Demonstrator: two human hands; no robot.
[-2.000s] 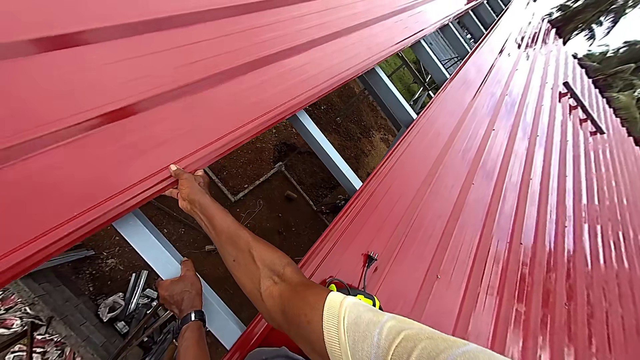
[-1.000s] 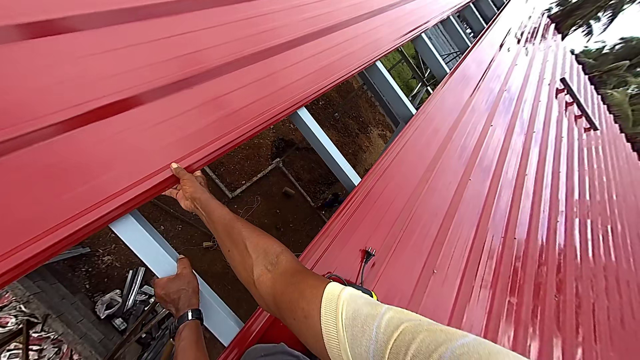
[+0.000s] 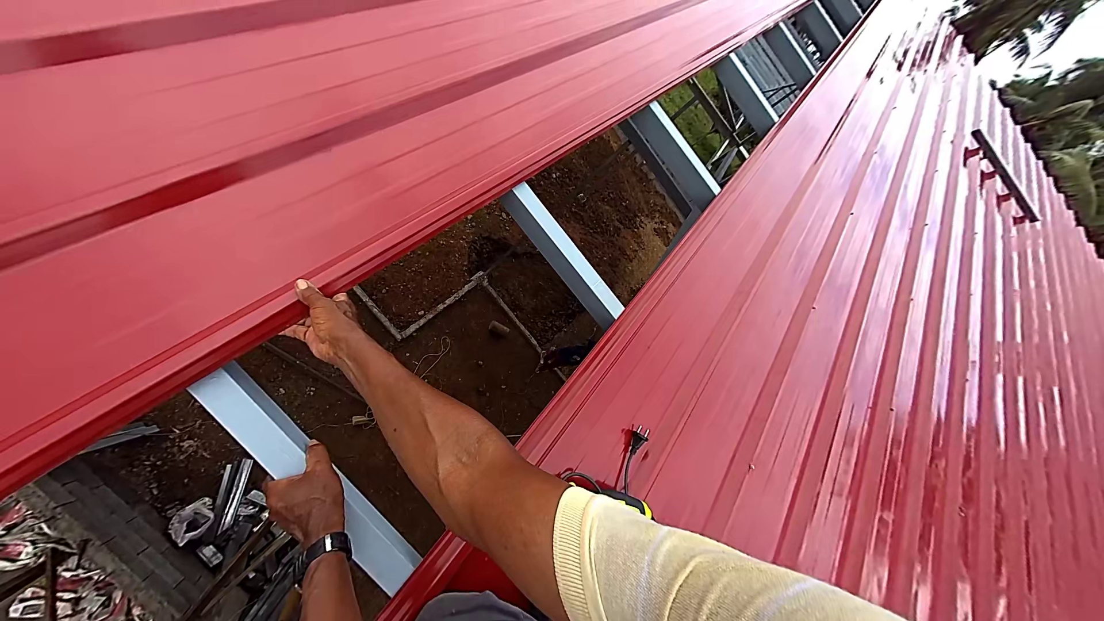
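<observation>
My right hand point(image 3: 323, 326) grips the near edge of a loose-looking red ribbed metal roofing sheet point(image 3: 207, 250), thumb on top and fingers beneath the edge. Below it, my left hand point(image 3: 306, 500), with a dark watch on the wrist, holds a light grey steel purlin point(image 3: 267, 431) that crosses the gap under the sheet. A second red roofing sheet point(image 3: 733, 345) lies on the right side of the gap. On it, beside my right sleeve, are a black plug with its cord point(image 3: 636, 440) and part of a yellow and black item point(image 3: 638, 503), mostly hidden by the sleeve.
More grey purlins point(image 3: 565, 254) span the long open gap. Far below lie bare soil, a low block outline point(image 3: 444, 306), metal offcuts point(image 3: 231, 496) and grey blocks point(image 3: 129, 535). A dark bar point(image 3: 1005, 175) rests on the right-hand roof, with palm trees beyond.
</observation>
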